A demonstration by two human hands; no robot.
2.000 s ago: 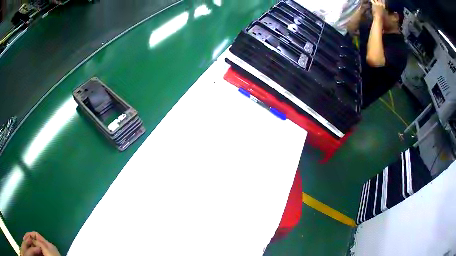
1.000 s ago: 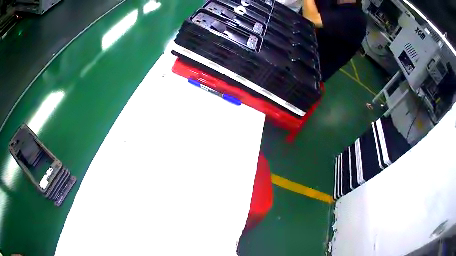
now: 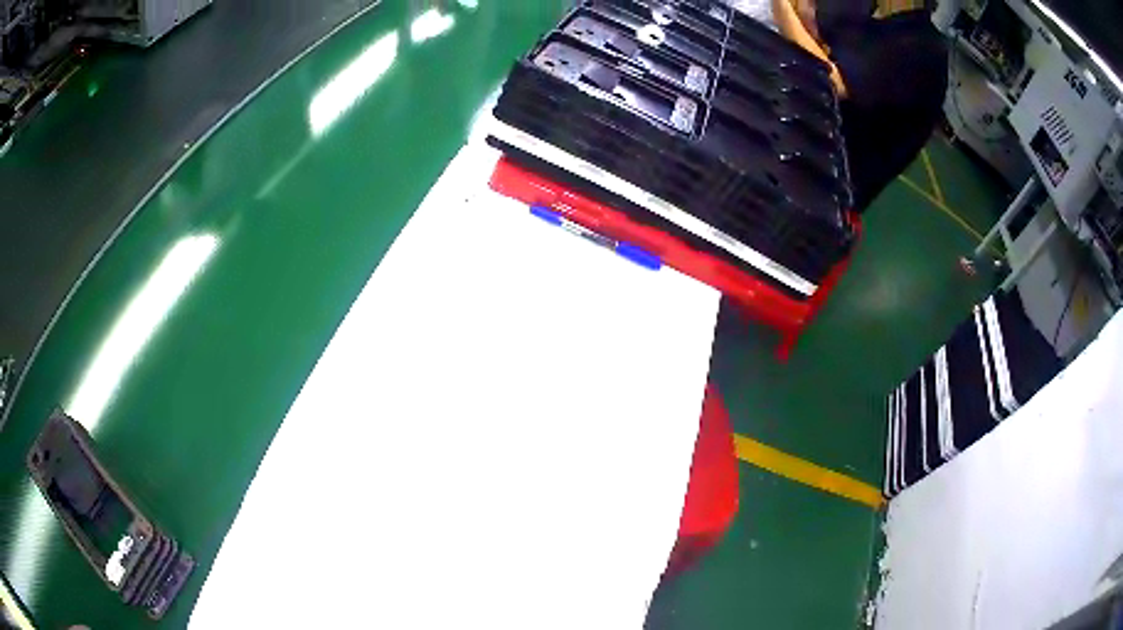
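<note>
A small stack of phone middle frames (image 3: 143,538), dark with a large open window, lies on the green conveyor belt (image 3: 283,265) at the lower left. The frames are slightly fanned at their lower end, and no hand touches them. Neither my left hand nor my right hand can be made out. Only a tiny skin-coloured sliver shows at the bottom edge near the left corner, too little to tell what it is.
A white worktable (image 3: 468,431) lies beside the belt. A blue-ended marker pen (image 3: 596,236) lies by a red tray (image 3: 532,186) under stacked black blister trays (image 3: 739,185). A red stool (image 3: 708,486) is below the table edge. A person's arm (image 3: 807,31) shows behind the trays.
The stack of frames has moved along the belt, down and left, nearer the bottom edge. The hand seen at the lower left two seconds ago has dropped out of view. The view has shifted.
</note>
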